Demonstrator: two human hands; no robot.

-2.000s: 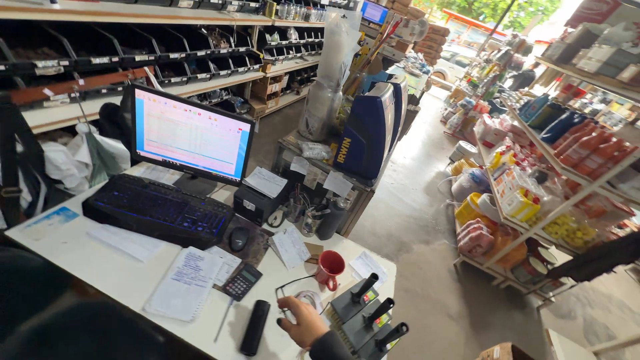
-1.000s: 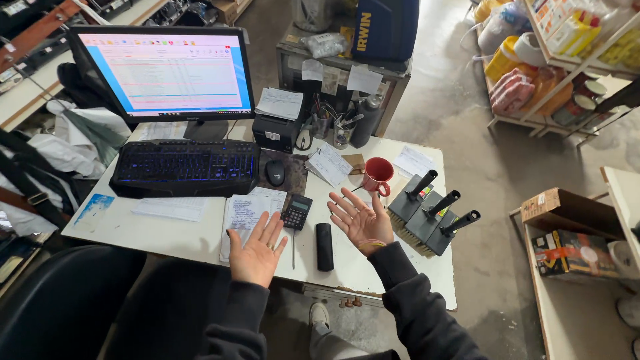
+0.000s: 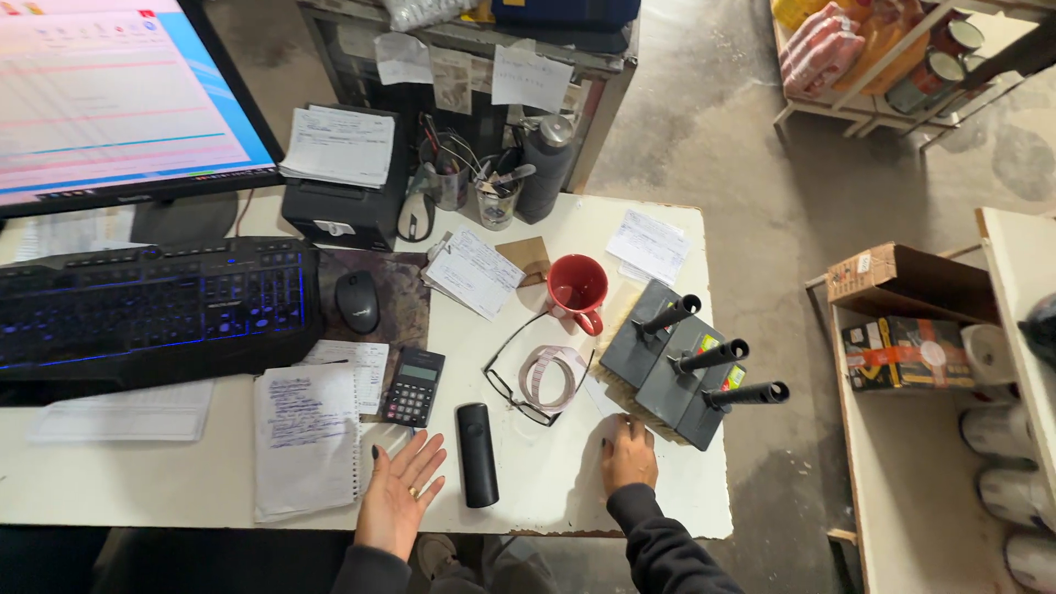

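My left hand (image 3: 403,488) is palm up and empty, fingers spread, over the desk's front edge by a spiral notebook (image 3: 304,437) and a calculator (image 3: 414,386). My right hand (image 3: 629,455) is back up at the near side of several black brush heads (image 3: 672,363) with handle sockets; its fingertips are partly hidden, so a hold cannot be told. Between the hands lies a black oblong case (image 3: 477,454). Beyond it, eyeglasses (image 3: 523,404) lie around a roll of tape (image 3: 548,378). A red mug (image 3: 577,290) stands behind the brush heads' left side.
A black keyboard (image 3: 157,309), a mouse (image 3: 357,302) and a monitor (image 3: 124,99) occupy the left. A small black printer (image 3: 342,213), cups of pens (image 3: 497,202) and a dark bottle (image 3: 544,169) stand at the back. Shelving (image 3: 916,462) with a cardboard box (image 3: 907,280) is at right.
Both hands were raised palm up one second ago; my right hand has since turned over and come down beside the brush heads. My left hand stays palm up. The view has moved closer over the desk.
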